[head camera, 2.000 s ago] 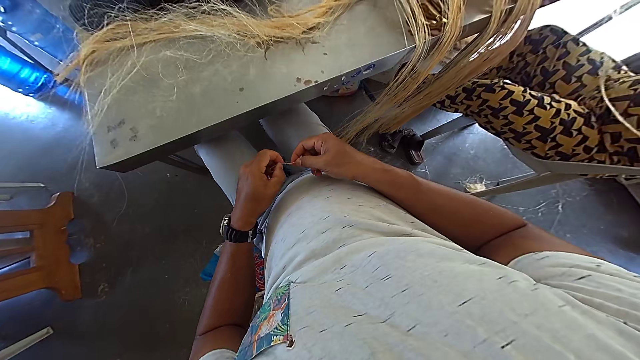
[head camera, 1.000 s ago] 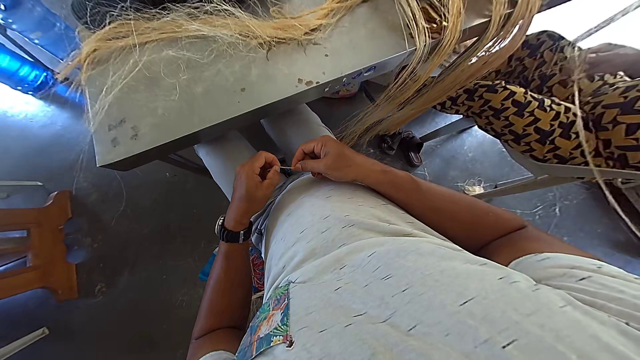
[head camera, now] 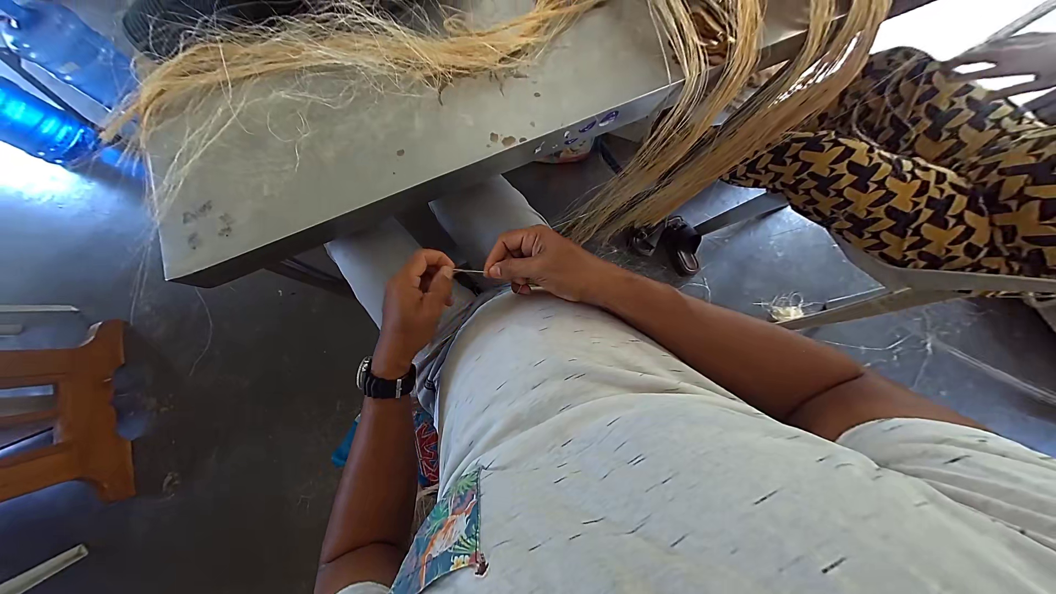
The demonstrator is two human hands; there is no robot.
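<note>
A thin pale strand of fibre is stretched between my two hands, low over my lap and just in front of the table edge. My left hand, with a dark watch on its wrist, pinches one end between thumb and finger. The other end sits in the fingertips of my right hand. A long bundle of blond fibres lies along the far side of the grey table. More long hanks of fibre hang over the table's edge at the right.
Another person in patterned trousers sits at the right, one hand near the top edge. A brown plastic chair stands at lower left, and large blue water bottles at upper left. Loose fibre scraps lie on the floor.
The other person's hand has come into view at the upper right. My hands stay close together in nearly the same place.
</note>
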